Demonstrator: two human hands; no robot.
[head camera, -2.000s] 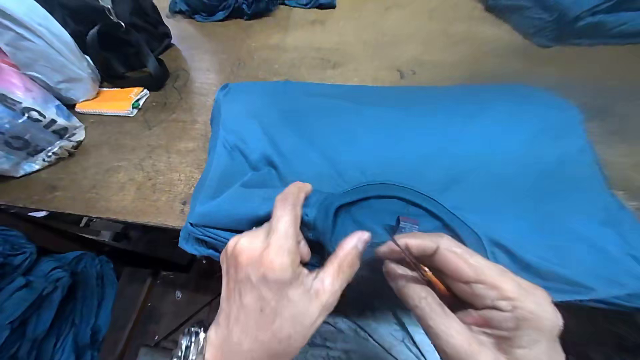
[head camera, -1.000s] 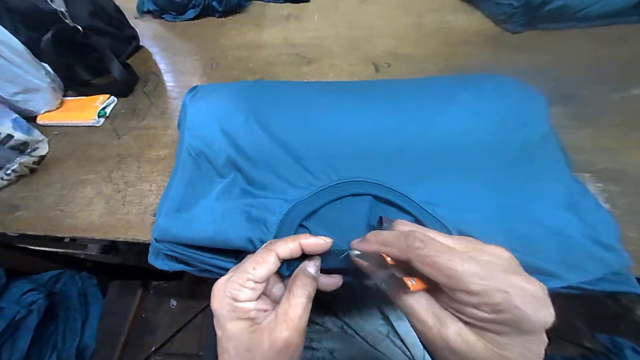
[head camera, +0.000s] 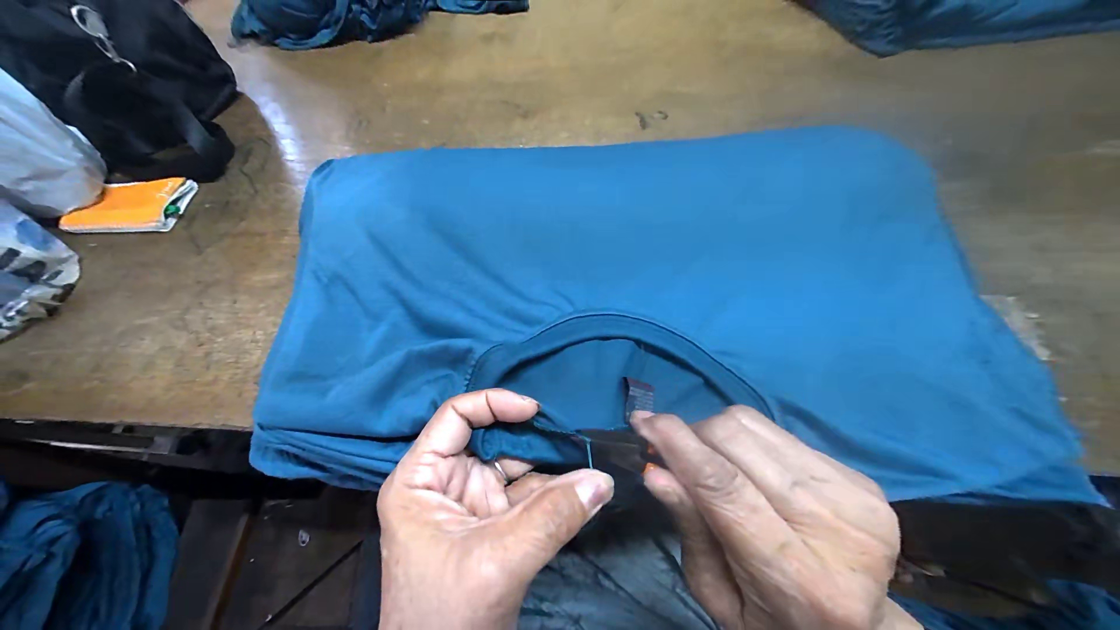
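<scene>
A blue knit shirt (head camera: 630, 227) lies spread over the table's front edge, its round neckband toward me. My left hand (head camera: 490, 516) holds the near part of the neckband, index finger on the edge and thumb raised below it. A loose blue thread (head camera: 590, 451) hangs between this thumb and the band. My right hand (head camera: 770, 507) grips a small cutting tool with orange parts (head camera: 649, 467); its dark blades point left at the thread, and its handle is mostly hidden in my fingers. A dark neck label (head camera: 639, 397) with writing shows inside the collar, just above my right fingertips.
On the wooden table (head camera: 157, 324), a black bag (head camera: 122, 87), plastic bags (head camera: 39, 149) and an orange booklet (head camera: 127, 206) lie at the left. Dark blue cloth lies at the back left (head camera: 328, 19) and back right (head camera: 980, 22). More blue cloth (head camera: 87, 556) is below the table's edge at lower left.
My left thumb and index finger, close together one second ago, are now apart. The tool's dark blades now show at the neckband beside the thread. The neck label, mostly hidden one second ago, shows again.
</scene>
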